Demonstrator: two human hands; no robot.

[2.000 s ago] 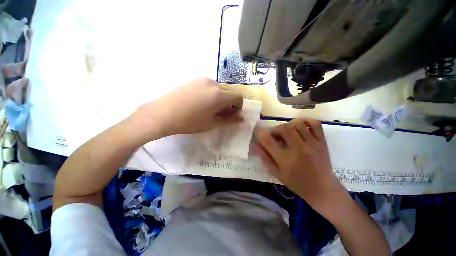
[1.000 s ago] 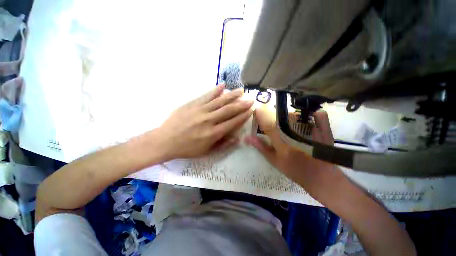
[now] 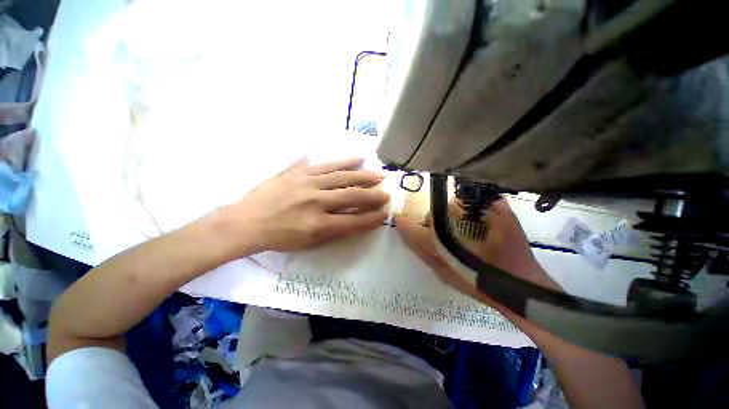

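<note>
A pale fabric piece (image 3: 340, 149) lies by the needle area, washed out against the white table, so its edges are hard to see. My left hand (image 3: 312, 206) lies flat, fingers slightly apart, pressing on the fabric just left of the needle area. My right hand (image 3: 472, 240) is at the right of the needle, partly hidden behind the machine's dark bar and knob. Whether its fingers hold the fabric cannot be seen. The sewing machine head (image 3: 511, 96) covers the upper right. The needle itself is hidden.
Small white labels (image 3: 595, 240) lie on the bed at the right. A printed ruler (image 3: 384, 302) runs along the front table edge. A blue crate with scraps (image 3: 212, 339) is below the table. Cut pieces (image 3: 17, 148) are heaped at the far left. A coiled spring (image 3: 675, 244) hangs at the right.
The machine head fills more of the view. My left hand has moved from gripping the fabric to lying flat by the needle. My right hand has moved up behind the bar beside the needle.
</note>
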